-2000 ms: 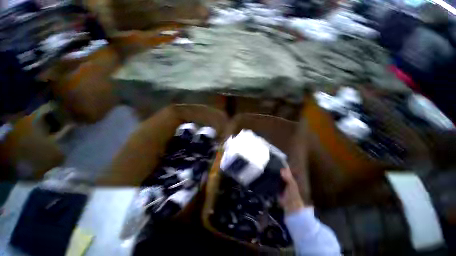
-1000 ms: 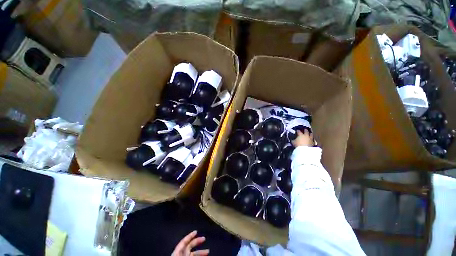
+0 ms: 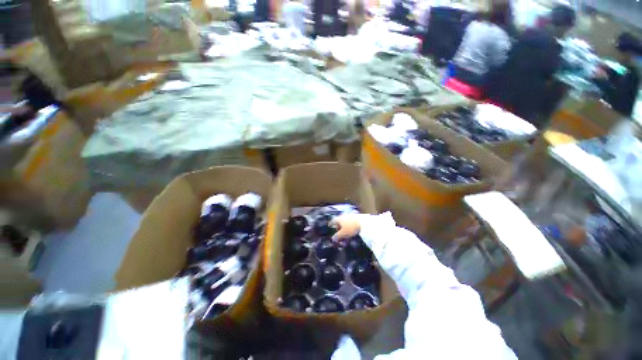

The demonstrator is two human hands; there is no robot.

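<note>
An open brown carton [image 3: 317,318] holds rows of security cameras [image 3: 329,275] with round black heads facing up. My right hand [image 3: 346,227] reaches into the back of this carton, over the cameras. Its fingers touch or lie close to a black head; the blur hides whether it grips one. A second open carton [image 3: 151,235] stands to the left, with more white-and-black cameras [image 3: 229,211] lying loosely in it. My left hand is not in view; a bit of white sleeve shows at the bottom edge.
A white bench [image 3: 144,320] with a black mouse pad [image 3: 60,332] is at the lower left. A grey-green sheet [image 3: 225,105] covers things behind the cartons. Another carton of cameras [image 3: 408,186] and a white stool-like board [image 3: 515,235] stand right. People [image 3: 486,46] are behind.
The view has tilted up and shifted, so the cartons sit lower and people show. My left hand has left the picture. My right hand remains in the right carton, towards its back.
</note>
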